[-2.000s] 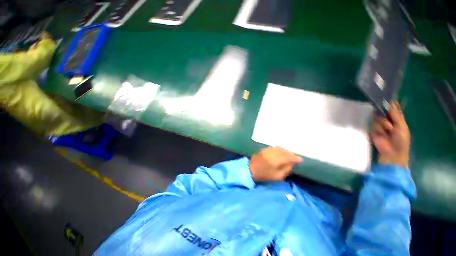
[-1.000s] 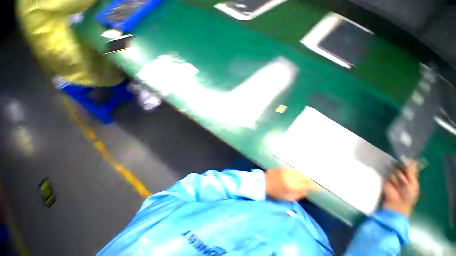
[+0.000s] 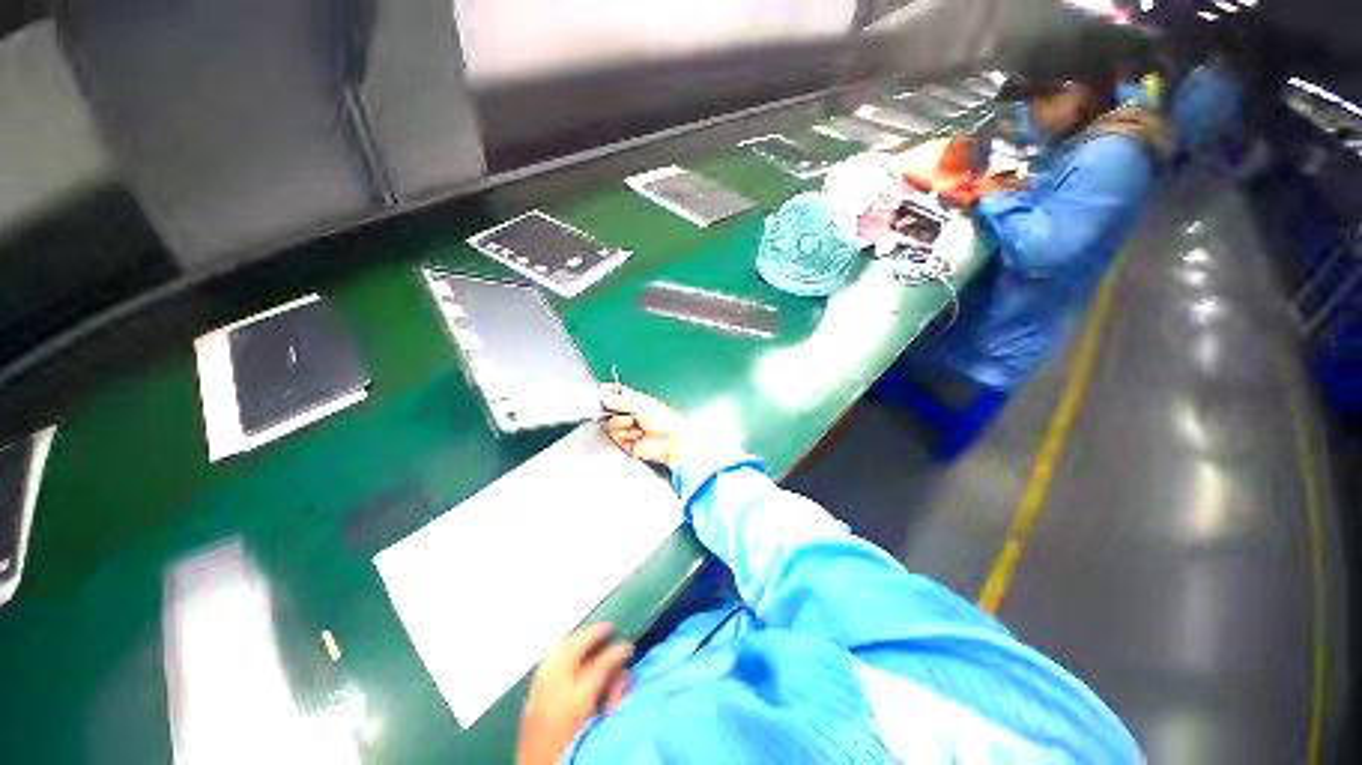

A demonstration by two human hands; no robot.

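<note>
A dark grey panel (image 3: pixel 526 356) with white tabs along its left edge stands tilted beyond a plain white sheet (image 3: pixel 530 561) on the green bench. My right hand (image 3: pixel 642 426) grips the panel's near right corner. A thin stick-like tip shows above my fingers; I cannot tell what it is. My left hand (image 3: pixel 575 691) is at the near edge of the white sheet, fingers loosely bent and a little apart, with nothing visible in it. Its lower part is cut off by the picture's edge.
Panels with white borders (image 3: pixel 214 392) lie along the darker green strip beyond. A dark strip bundle (image 3: pixel 710 310) and a pale green basket (image 3: pixel 808 244) are to the right. A yellowish scrap (image 3: pixel 330 646) lies left. A person in blue (image 3: pixel 1068 209) works farther along the bench.
The view has swung right, bringing the basket and the other worker in and taking the yellow-clad person out. My right hand still holds the panel by its corner. My left hand's fingers look less closed.
</note>
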